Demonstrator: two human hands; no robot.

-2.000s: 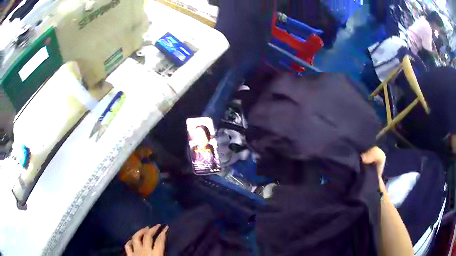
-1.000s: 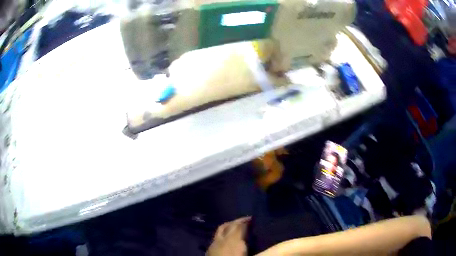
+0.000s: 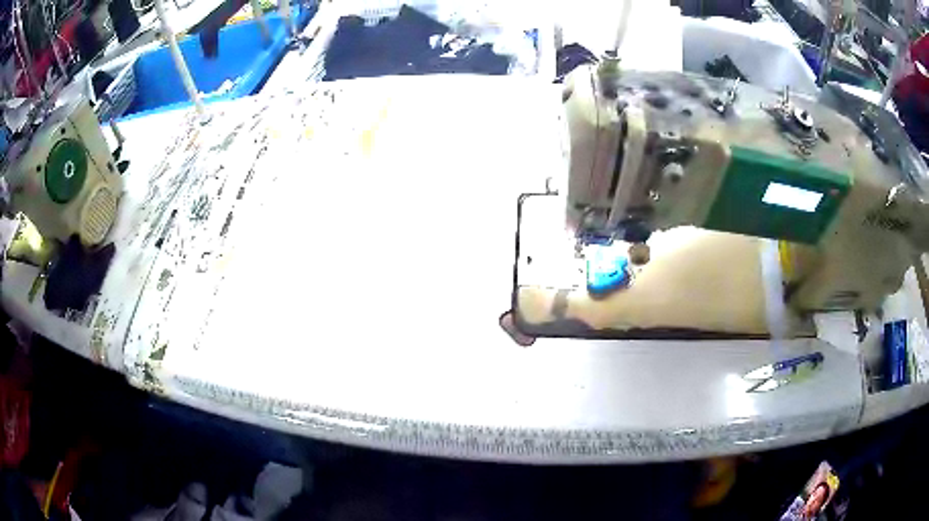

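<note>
No hand shows in the picture now. The beige lockstitch sewing machine (image 3: 693, 168), with a green panel and lit screen, stands on the right of the white table (image 3: 336, 275). A bright blue guard (image 3: 608, 269) sits beside the needle area. The tan machine bed cover (image 3: 682, 295) lies under the arm, its edge dark and worn. Thread snips (image 3: 782, 372) lie on the table right of the bed. No garment piece lies at the needle area.
A second machine part (image 3: 66, 173) and a small dark cloth (image 3: 79, 275) are at the left. A blue bin (image 3: 204, 71) and dark cloth (image 3: 407, 43) lie beyond the table. A small blue box (image 3: 895, 353) is at right; a smartphone (image 3: 815, 494) is below.
The view has swung left from the floor crate to the whole table. Both hands and the dark cloth that lay across the lap have left the picture.
</note>
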